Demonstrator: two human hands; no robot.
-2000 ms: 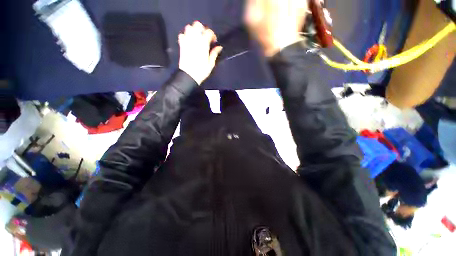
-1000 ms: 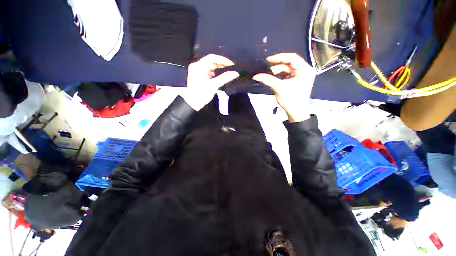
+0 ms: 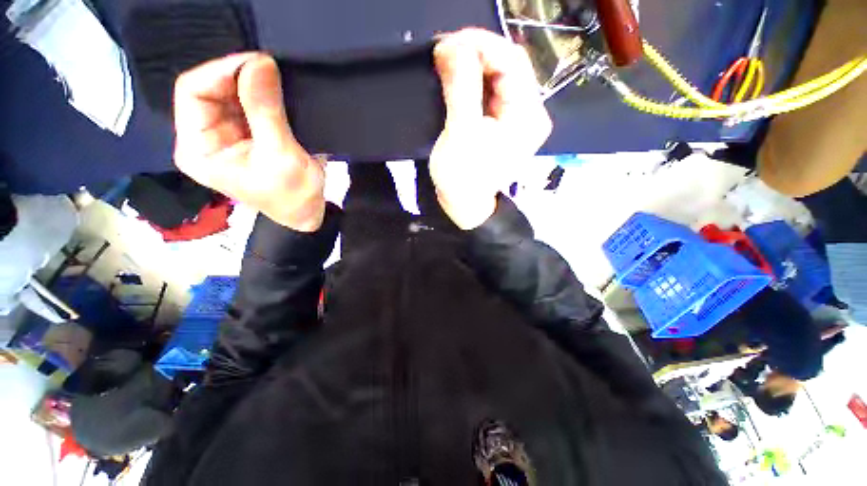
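A black fabric piece (image 3: 366,106) is stretched between my two hands above the front edge of the navy-covered table (image 3: 333,24). Its upper edge looks folded. My left hand (image 3: 249,138) pinches its left end between thumb and fingers. My right hand (image 3: 490,121) pinches its right end. A stack of black cut pieces (image 3: 185,43) lies at the left, partly behind my left hand. A silver steam iron (image 3: 561,38) with a reddish-brown handle (image 3: 620,30) stands at the right, cut off by the top edge.
White pieces (image 3: 84,62) lie at the far left. Yellow hoses (image 3: 708,106) run right from the iron, past orange-red and yellow loops (image 3: 740,81). A brown roll (image 3: 816,114) is at the table's right end. Blue crates (image 3: 680,275) and people (image 3: 784,346) are beyond the table edge.
My right hand has come from the iron to the fabric. Both hands, first close together on the piece, are now wider apart and hold it spread and raised.
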